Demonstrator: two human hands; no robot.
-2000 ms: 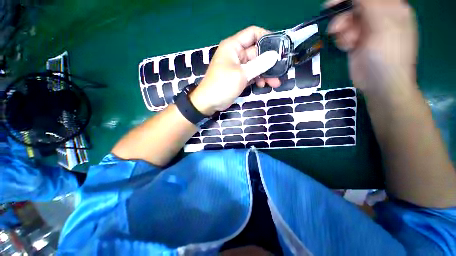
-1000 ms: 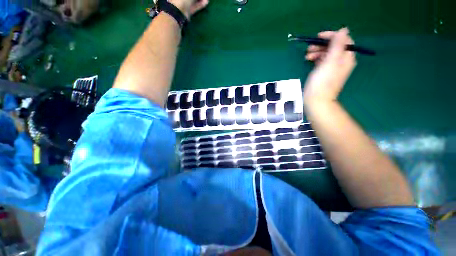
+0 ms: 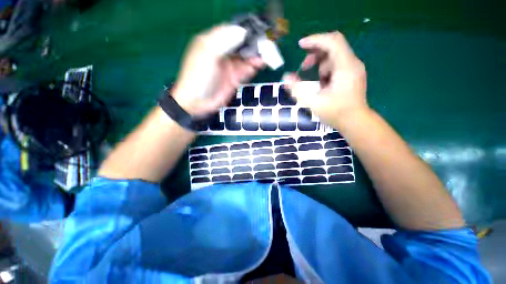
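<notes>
My left hand (image 3: 213,72), with a white cover on the thumb, holds a blurred dark device (image 3: 251,34) with a white tab and an orange-brown part at its far side. My right hand (image 3: 333,77) is to the right of it, fingers curled; whether it still holds the tweezers cannot be told. Below the hands lies the white sheet of black L-shaped pieces (image 3: 268,118), partly covered by both hands. Nearer to me lies the second sheet, with a grid of small black pieces (image 3: 241,162) and a blank spot at its right.
A black round caged fan (image 3: 52,125) stands at the left, with striped sheets (image 3: 76,83) by it. A blue sleeve (image 3: 25,188) of another person is at the left edge. Small blurred items lie at the far left of the green mat (image 3: 410,83).
My left hand has come back from the far edge with a device in it. My right hand has moved left, towards it. The dark tweezers seen earlier no longer show clearly.
</notes>
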